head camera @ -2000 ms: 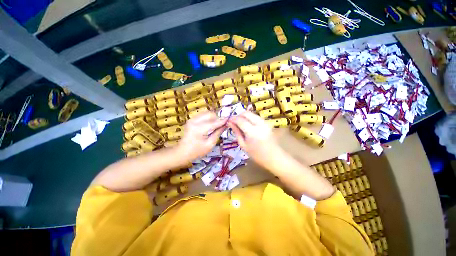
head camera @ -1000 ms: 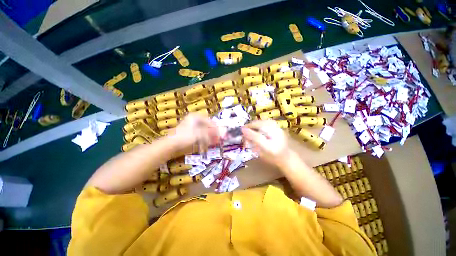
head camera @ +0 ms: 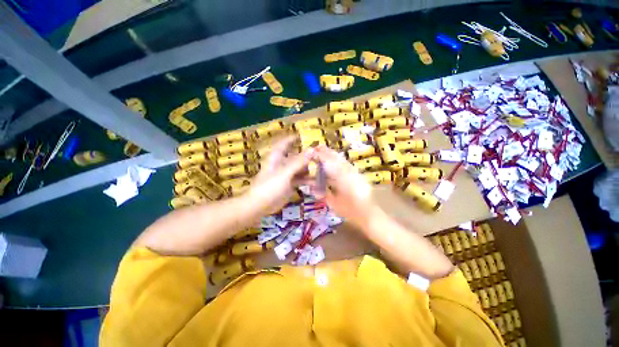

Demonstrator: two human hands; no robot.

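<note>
My left hand (head camera: 275, 179) and my right hand (head camera: 347, 191) meet over the middle of the work board. A small yellow piece, likely a housing, shows between their fingers, partly hidden and blurred. My left fingers are closed around it; my right fingertips touch or nearly touch it, and their grip is unclear. Yellow housings (head camera: 231, 158) lie in rows on the brown work board (head camera: 461, 193) beyond and beside my hands. A small heap of white wired pieces (head camera: 290, 232) with red leads lies just below my hands.
A large heap of white wired pieces (head camera: 509, 135) lies at right. A carton (head camera: 553, 237) of housings stands lower right. The green belt (head camera: 258, 57) carries flat yellow parts (head camera: 272, 83), blue cylinders (head camera: 311, 83) and white cords. White scrap (head camera: 127, 185) and a grey post (head camera: 81, 81) are at left.
The hands, apart a second ago, have come together with a yellow piece between them. The white pieces that showed between them are now mostly covered. Parts on the belt have shifted right.
</note>
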